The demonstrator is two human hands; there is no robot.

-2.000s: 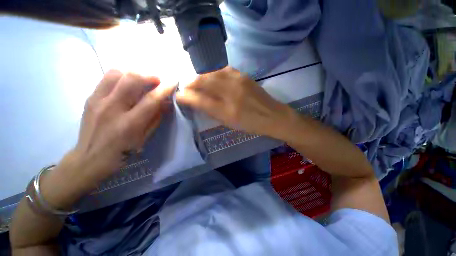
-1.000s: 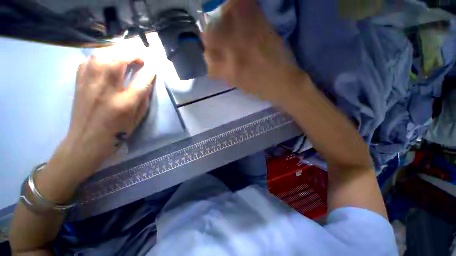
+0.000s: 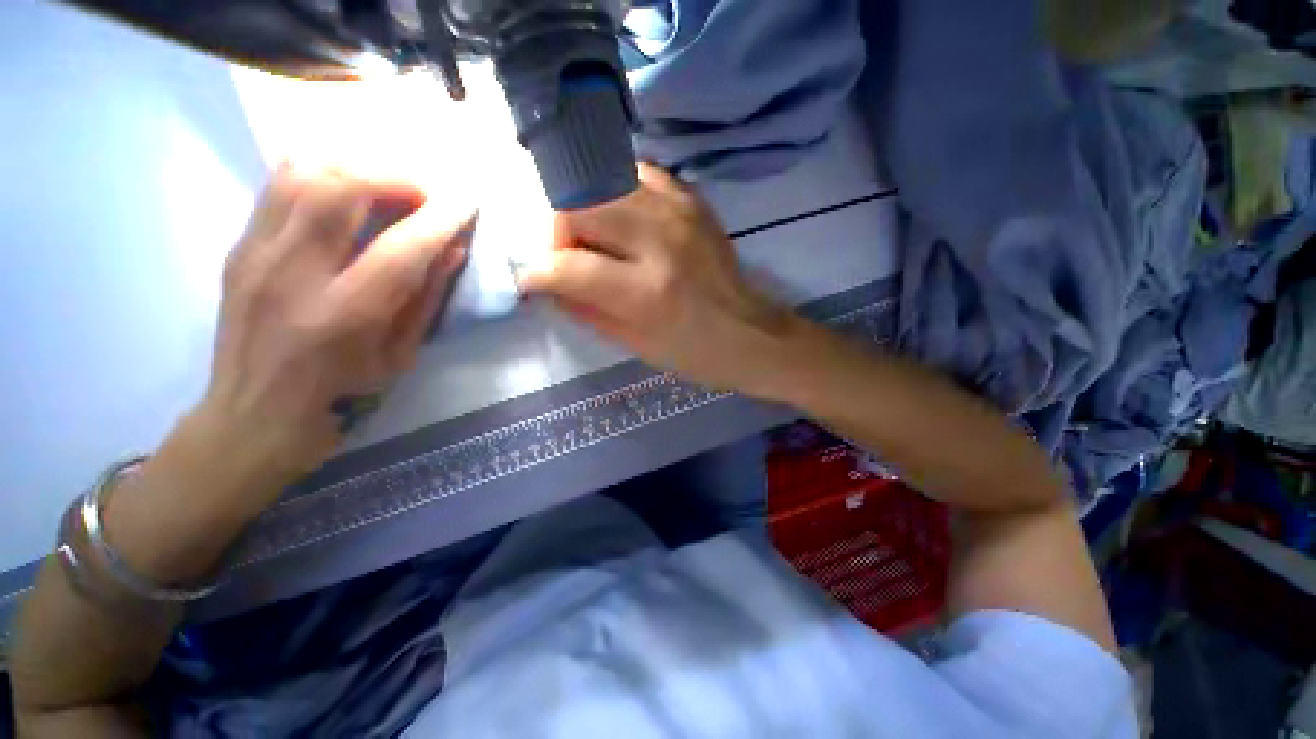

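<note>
My left hand (image 3: 325, 289), with a metal bangle, lies on the white machine table (image 3: 101, 289) left of the needle area, thumb and forefinger near each other. My right hand (image 3: 650, 274) has its fingertips pinched on the edge of a pale garment piece (image 3: 498, 296), just below the dark ribbed cylinder (image 3: 577, 133). Glare washes out most of the piece, so its outline and what lies under the left fingertips cannot be told. The sewing machine head (image 3: 375, 29) is at the top, its needle area lost in white light.
Blue-grey garment folds (image 3: 996, 202) are heaped right of the machine and over the table edge. A ruler strip (image 3: 577, 426) runs along the front edge. A red perforated basket (image 3: 852, 534) is below it, by the lap. More cloth is piled at far right.
My right hand went up beside the cylinder, then came back down near the left hand. The cloth strip that hung over the ruler between the hands no longer shows there.
</note>
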